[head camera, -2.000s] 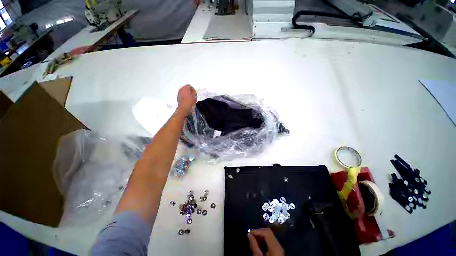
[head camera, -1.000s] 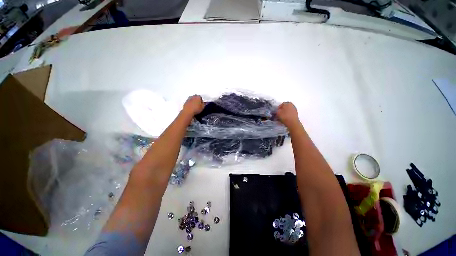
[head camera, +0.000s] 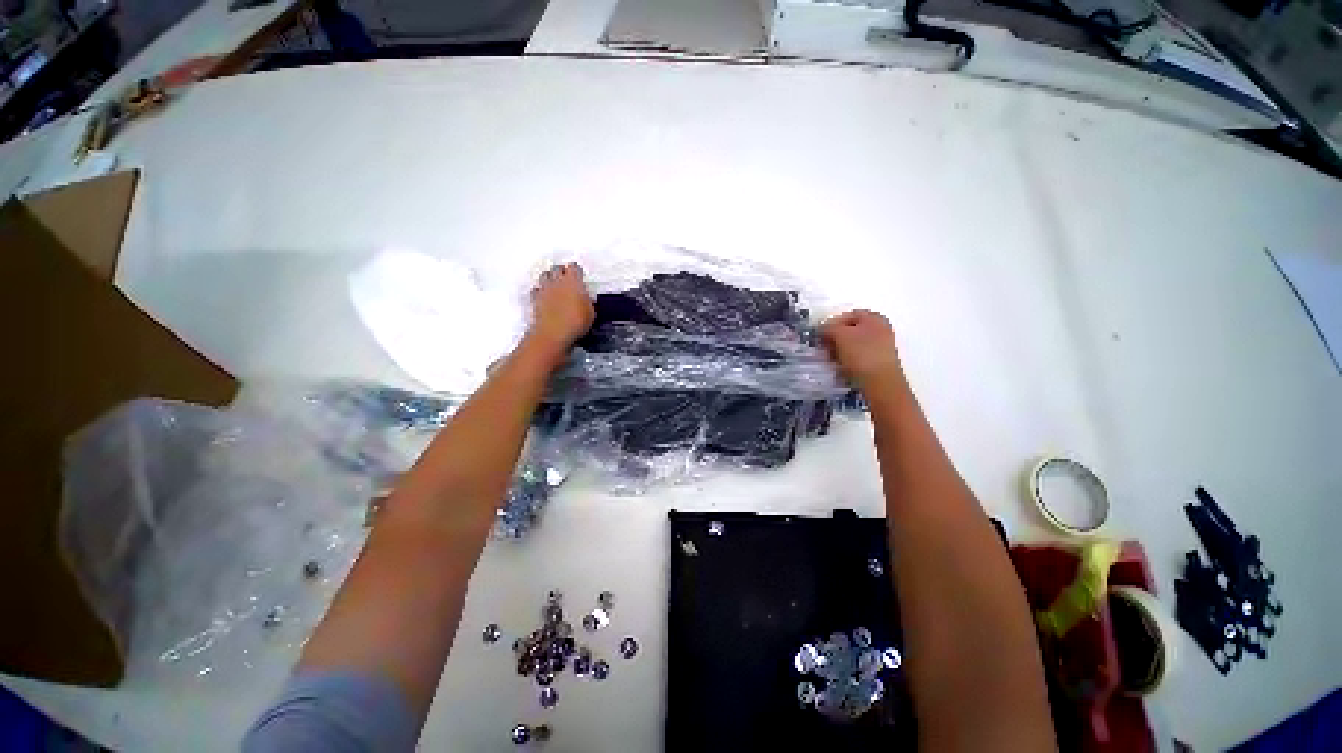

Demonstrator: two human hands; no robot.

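Note:
A clear crinkled plastic bag of black parts (head camera: 692,419) lies on the white table in front of me, its mouth spread and black contents showing. My left hand (head camera: 561,305) grips the bag's left edge. My right hand (head camera: 861,344) grips its right edge, fingers closed on the plastic. White discs (head camera: 845,674) are heaped on the black mat (head camera: 751,603), next to my right forearm. Small shiny metal rings (head camera: 552,647) lie scattered on the table left of the mat. My left forearm partly hides a small bag of parts (head camera: 523,503).
A red tape dispenser (head camera: 1126,714) stands right of the mat, a loose tape roll (head camera: 1069,494) behind it. Black stems (head camera: 1226,589) are piled at far right. A large clear plastic bag (head camera: 206,515) and a brown carton (head camera: 74,441) are at left. White paper lies at the right edge.
My right hand has left the mat area and taken hold of the bag's right side. My left hand still holds the left side. The bag's plastic is now drawn across the black parts.

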